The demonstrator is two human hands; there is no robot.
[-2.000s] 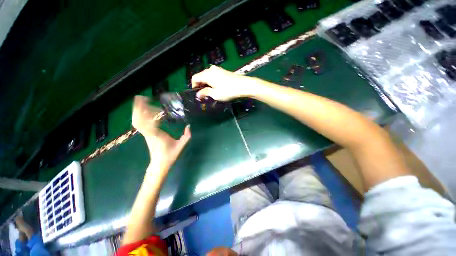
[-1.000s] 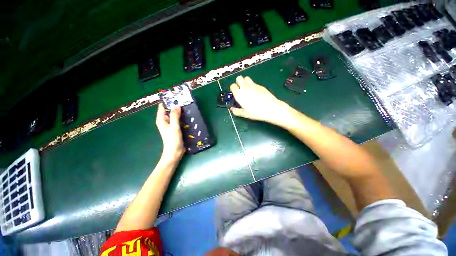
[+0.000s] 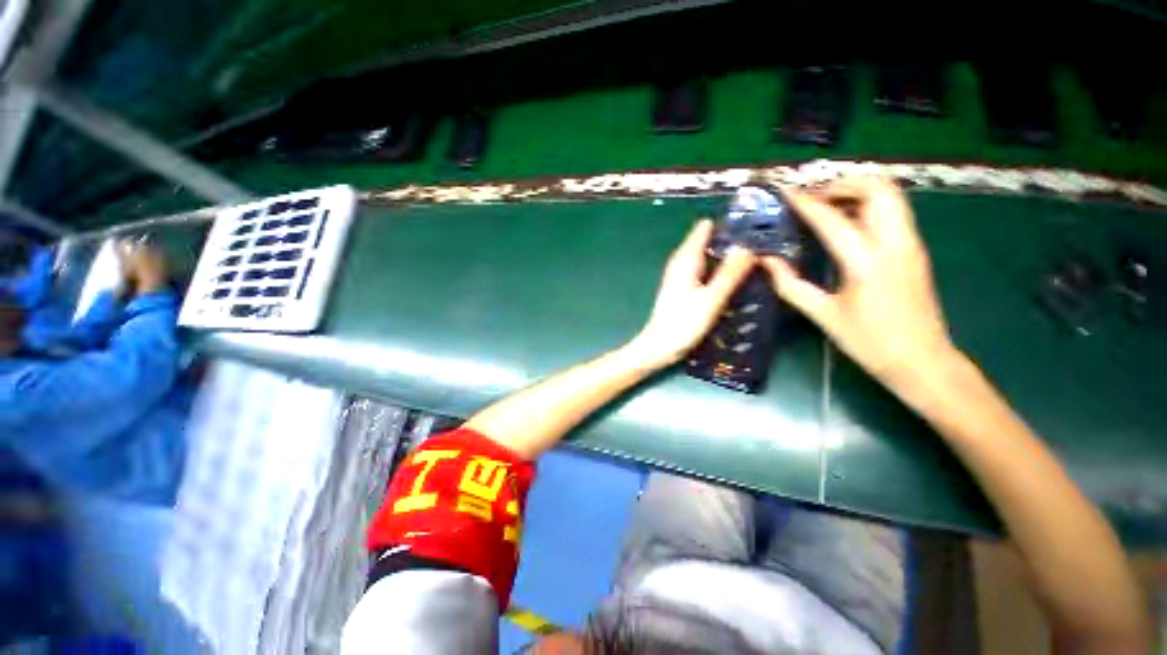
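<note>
A phone unit (image 3: 738, 335) lies on the green bench mat near the middle, dark with small pale and orange marks, its camera end away from me. My left hand (image 3: 698, 297) holds its left side near the camera end. My right hand (image 3: 873, 284) is at the right side of that end, fingers and thumb on it. A dark piece at the camera end (image 3: 758, 220) lies between my fingers; whether it is a separate cover is too blurred to tell. Blurred small black covers (image 3: 1072, 292) lie on the mat at the right.
Dark phones (image 3: 814, 105) lie on the green conveyor beyond the chipped edge strip (image 3: 614, 183). A white slotted tray (image 3: 335, 256) stands on the bench at left. A person in blue sleeves (image 3: 103, 371) is at far left. Whitish sheets (image 3: 243, 486) hang below the bench edge.
The view has turned left. My right hand has moved from the small black cover at the pale line to the phone's camera end. My left hand still holds the phone.
</note>
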